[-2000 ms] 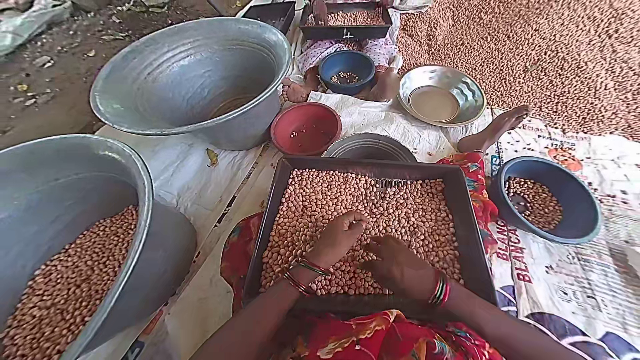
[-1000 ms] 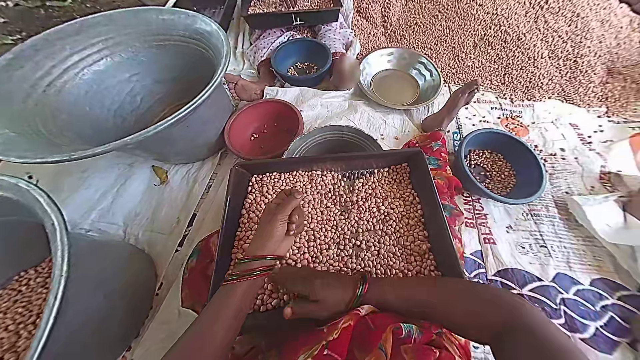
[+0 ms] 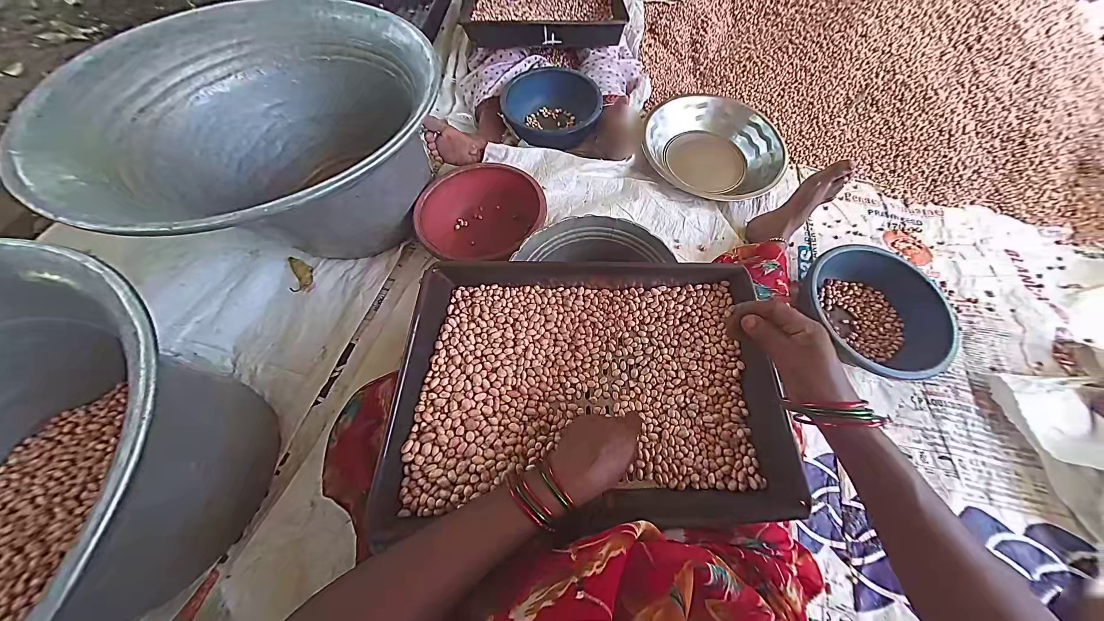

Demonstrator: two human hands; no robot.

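A dark rectangular tray [image 3: 776, 431] rests across my lap, spread with reddish-brown peanut kernels [image 3: 517, 371]. My left hand [image 3: 595, 457], with red and green bangles, lies low over the kernels near the tray's front middle; its fingers curl down and their tips are hidden. My right hand [image 3: 789, 341] is at the tray's right rim, thumb and fingers close together there; whether it pinches a kernel or grips the rim cannot be told. Just right of that hand stands a blue bowl [image 3: 936, 302] with kernels in it. Some bare tray bottom shows among the kernels.
Large metal basins [image 3: 233, 112] stand at left, the nearer basin [image 3: 142, 362] holding kernels. Beyond the tray are a red bowl [image 3: 479, 207], a grey ridged bowl [image 3: 595, 240] and a steel bowl [image 3: 716, 147]. Another person sits opposite with a tray [image 3: 543, 33] and blue bowl [image 3: 552, 95]. Kernels [image 3: 880, 95] cover the ground behind.
My right hand has moved from the tray's near middle to its right rim. My left hand has come down from the left-centre of the kernels to near the front middle.
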